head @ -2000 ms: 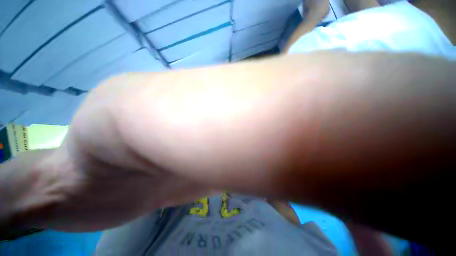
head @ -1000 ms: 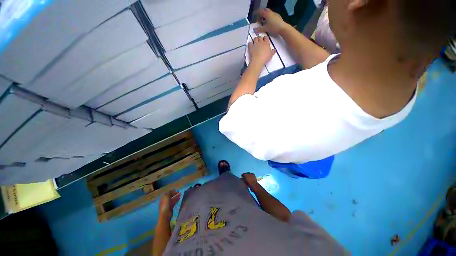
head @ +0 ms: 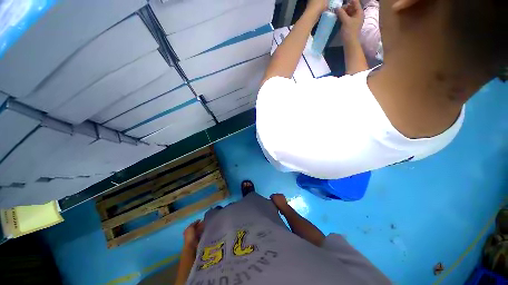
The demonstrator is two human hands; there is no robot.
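Observation:
Stacked white-grey boxes [head: 117,67] with some blue faces fill the upper left, on a dark green bench top [head: 184,146]. My left hand [head: 193,232] hangs low beside my grey shirt, small in view, its fingers bent; I cannot tell if it holds anything. My right hand [head: 277,199] is low at the other side of my shirt, small and partly hidden. Neither hand touches the boxes.
A person in a white shirt [head: 345,128] sits on a blue stool [head: 340,186], holding a pale blue bottle [head: 324,33] over white boxes [head: 301,69]. A wooden pallet [head: 164,209] lies on the blue floor. A yellow printed carton [head: 34,218] is at the bench edge.
The large blurred arm across the view is gone, and both my hands now hang low. The seated person's hands have moved from the boxes to a bottle.

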